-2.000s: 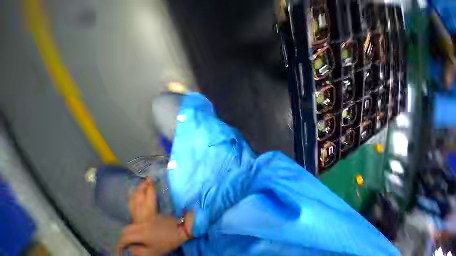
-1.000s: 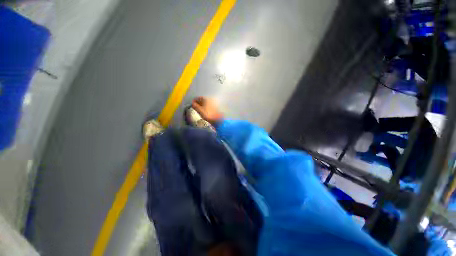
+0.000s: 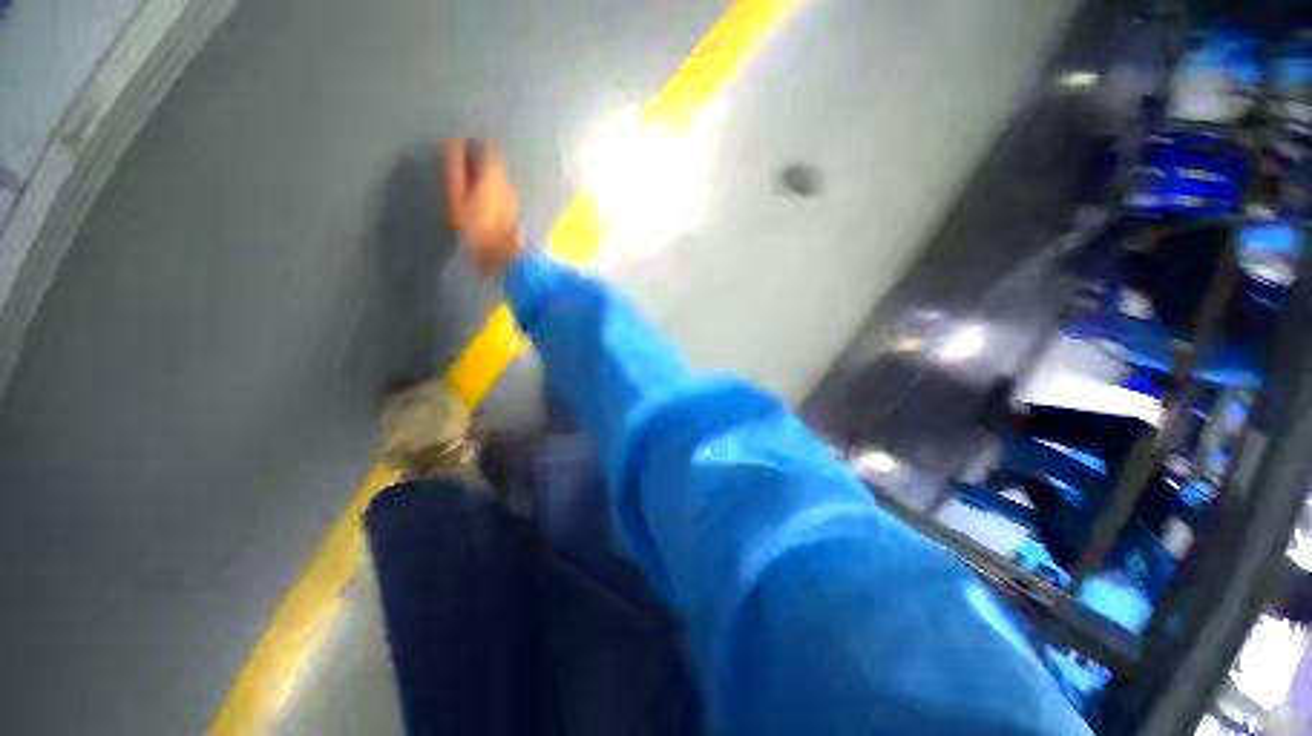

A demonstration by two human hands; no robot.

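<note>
My right hand is stretched out over the grey floor at the upper left of centre. It is blurred, with a dark gap between the fingers, and nothing shows in it. A bright blue smock sleeve covers the arm from the wrist to the lower right. My left hand is not in view. No work part shows near me.
Below are my dark trousers and one pale shoe by the yellow floor line. A dark rack frame with blue and white items stands at the right. A pale edge runs along the upper left.
The filled black tray and green mat seen two seconds ago have left the view. Since one second ago, my right hand has moved up and left, and the floor line has shifted.
</note>
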